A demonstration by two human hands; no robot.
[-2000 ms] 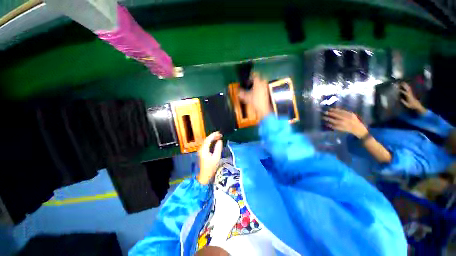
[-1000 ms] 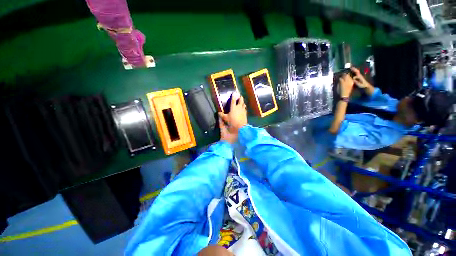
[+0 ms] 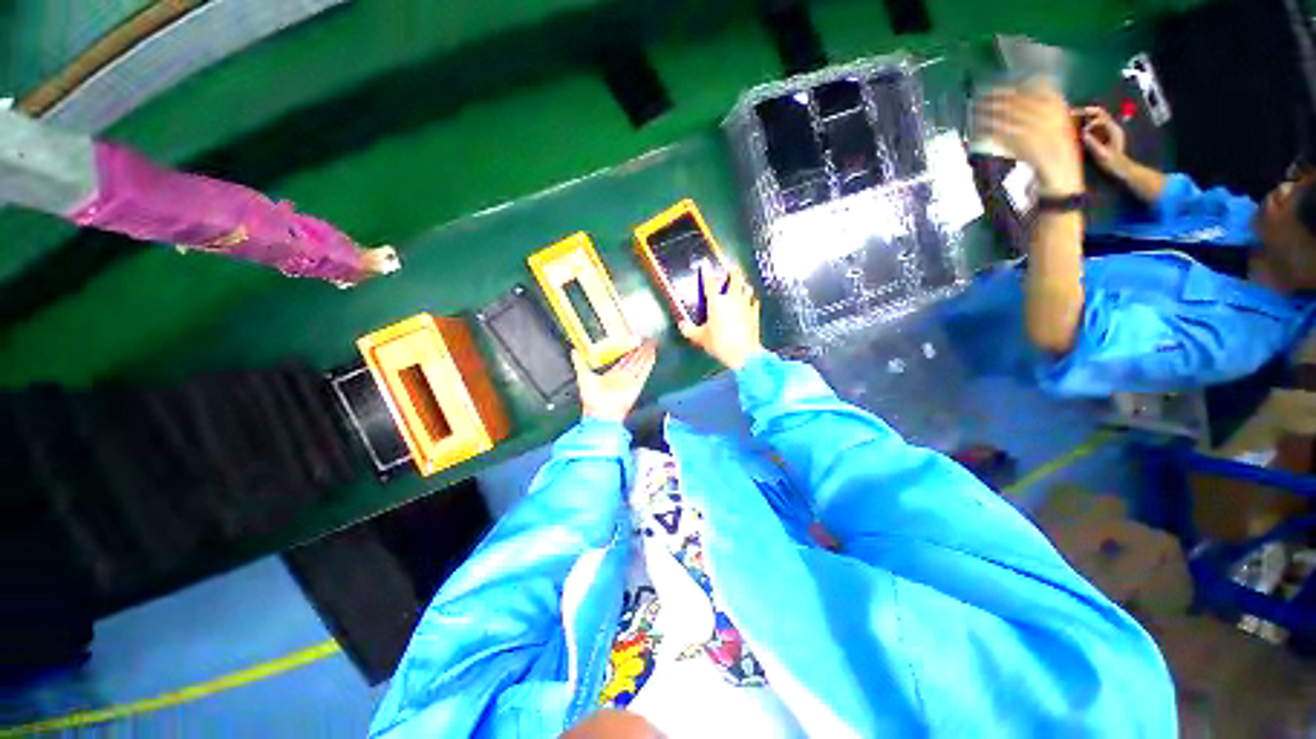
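Observation:
A middle orange fixture frame [image 3: 556, 274] shows an open slot with green visible through it. My left hand [image 3: 615, 384] holds its near end. A right orange fixture frame [image 3: 668, 217] has a glossy dark phone screen assembly [image 3: 676, 253] in it. My right hand [image 3: 729, 321] grips the near end of that screen, fingers over its face. A black fixture base [image 3: 531, 344] lies left of the middle frame. A taller orange fixture stack [image 3: 484, 383] with a dark slot stands further left, beside a dark glossy plate in a light-edged frame [image 3: 373, 422].
Black foam trays [image 3: 188, 477] are piled at the left. Clear blister trays [image 3: 844, 217] are stacked to the right. A pink-wrapped post [image 3: 217, 224] reaches in at the upper left. Another worker's hand [image 3: 1032, 130] is at the right. Dark blocks [image 3: 635, 84] lie on the far green strip.
The middle orange frame held a dark screen and now shows an open slot. My hands, together at that frame before, are apart: the left at its near end, the right at the right frame's screen.

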